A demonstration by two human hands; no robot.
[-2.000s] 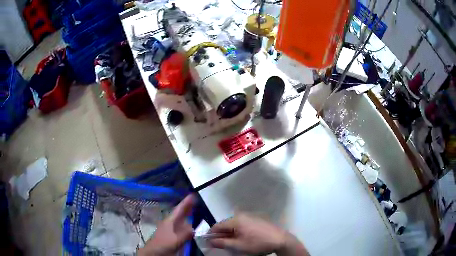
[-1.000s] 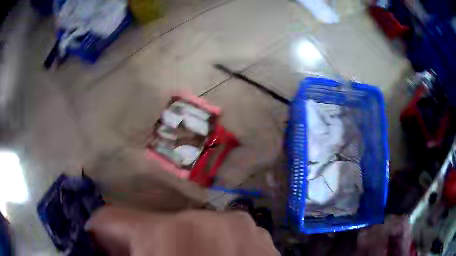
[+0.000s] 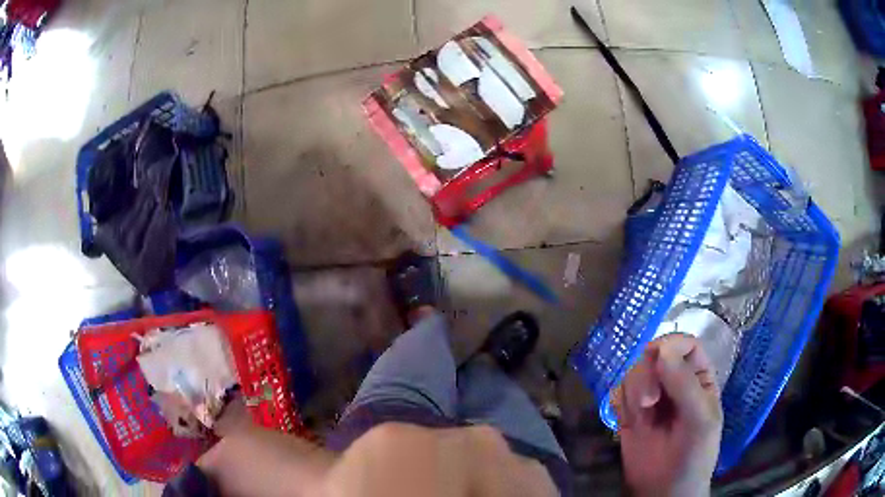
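My left hand (image 3: pixel 199 412) reaches into a red basket (image 3: pixel 257 340) at lower left, at the near edge of a pale fabric piece (image 3: pixel 189 364). Its fingers are dim, and I cannot tell whether they grip it. My right hand (image 3: pixel 676 393) is raised at the near side of a blue basket (image 3: pixel 660 262) on the right, palm up with fingers curled. I cannot tell whether something small is between them. The blue basket is tilted in view and holds white pieces (image 3: pixel 723 248).
A red stool (image 3: pixel 495 180) bears a pink-red tray (image 3: pixel 403 150) with white cut pieces. A blue basket with dark cloth (image 3: pixel 136 199) stands at left, another blue basket (image 3: pixel 267 281) below it. A dark strip (image 3: pixel 626 82) and blue strip (image 3: pixel 505 265) lie near the stool. My feet are at centre.
The view has swung from the sewing table down to the floor. My left hand has moved left into the red basket; my right hand now shows by the blue basket.
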